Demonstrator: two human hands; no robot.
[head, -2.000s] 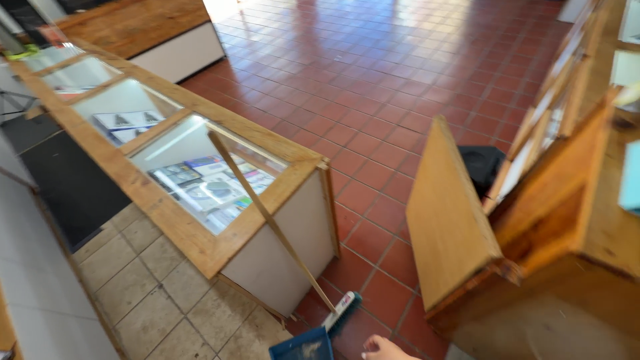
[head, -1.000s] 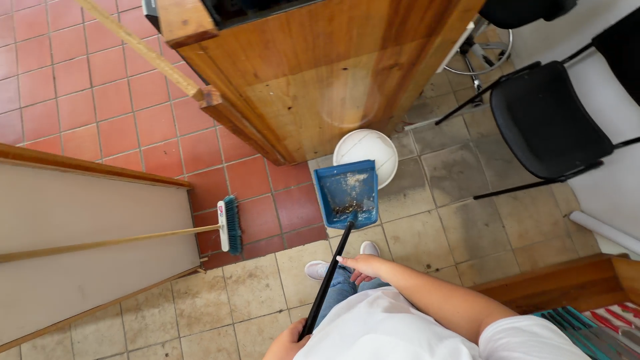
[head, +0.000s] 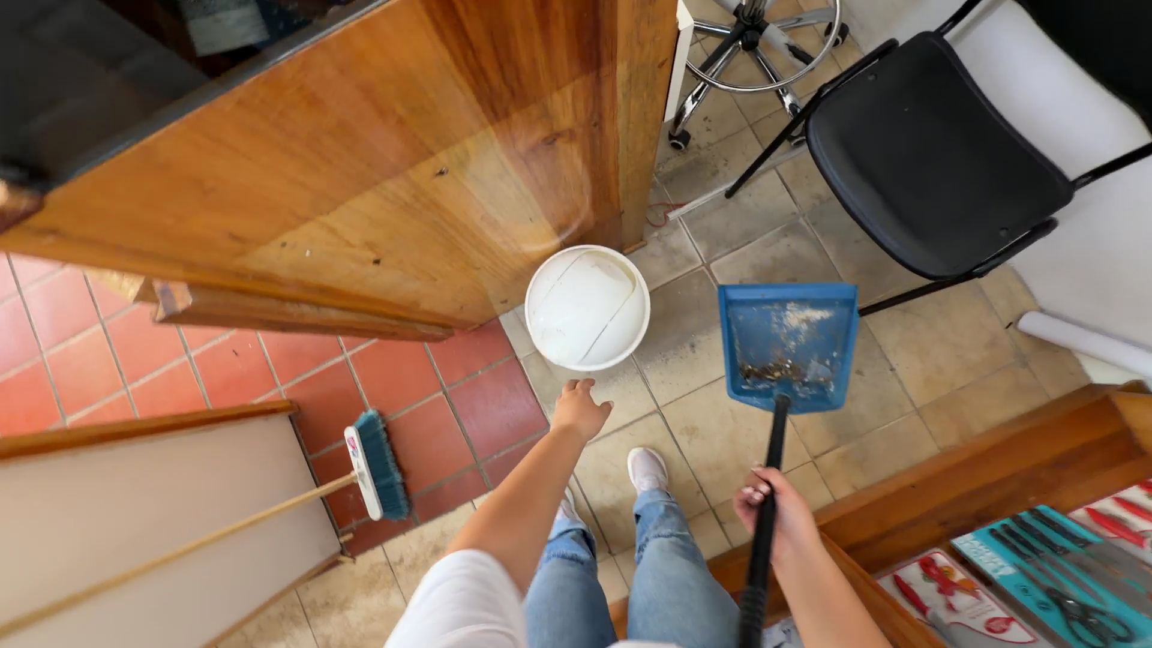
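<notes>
My right hand is closed around the black handle of a blue dustpan. Dirt and small debris lie in the pan, mostly near the handle end. My left hand holds nothing; its fingers are spread just below the rim of a white round bucket. The bucket stands against the wooden counter panel, left of the dustpan. A push broom with teal bristles and a long wooden handle leans at the left, its head by the end of a white-sided display case.
A wooden counter rises at the upper left. A black chair and a wheeled stool base stand at the upper right. Packaged knives and scissors lie at the lower right. A white roll rests by the wall.
The dustpan has moved right, away from the bucket. My left hand has left the dustpan handle and reaches out near the bucket; my right hand keeps hold of the handle.
</notes>
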